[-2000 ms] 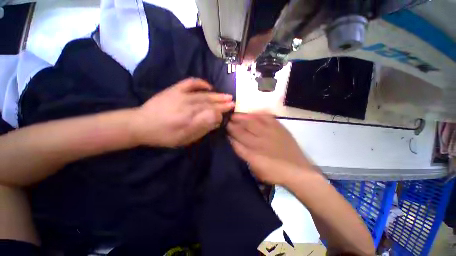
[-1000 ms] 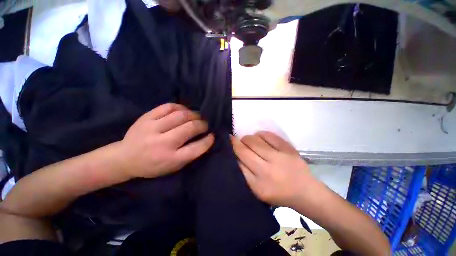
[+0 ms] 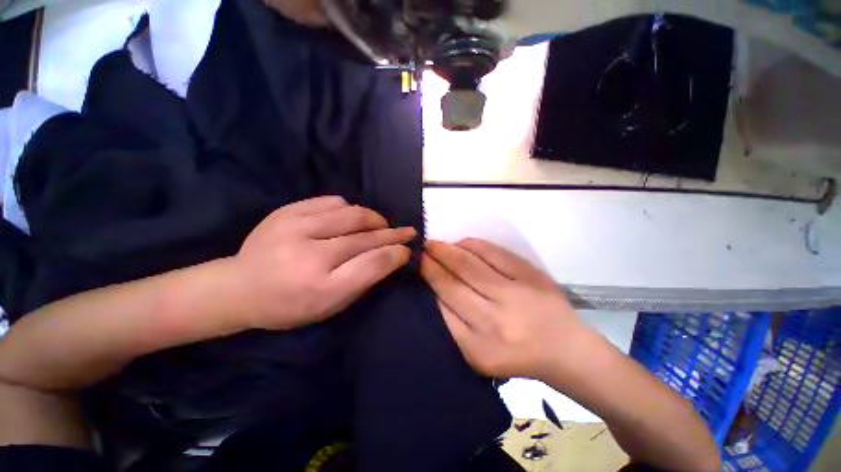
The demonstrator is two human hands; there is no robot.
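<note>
The black panel [image 3: 277,166] lies over the left of the machine bed and hangs over my lap. Its straight raw edge runs down from the lit presser foot [image 3: 408,81]. My left hand [image 3: 327,263] lies on the panel, fingertips pressing it close to the edge. My right hand [image 3: 498,304] pinches the edge just beside the left fingertips; its thumb is hidden. White cloth parts [image 3: 180,41] show at the upper left, beside the black cloth.
A black cloth pad [image 3: 636,101] with dark looped scissors on it lies right of the needle. A blue plastic basket [image 3: 701,359] stands below the table at the right. Dark scraps [image 3: 535,452] lie at the bottom. The machine head [image 3: 424,28] hangs above.
Over two seconds my hands moved down from near the foot, and the view shifted. In the last second my left fingertips moved right to the edge, and the black cloth at upper left shifted.
</note>
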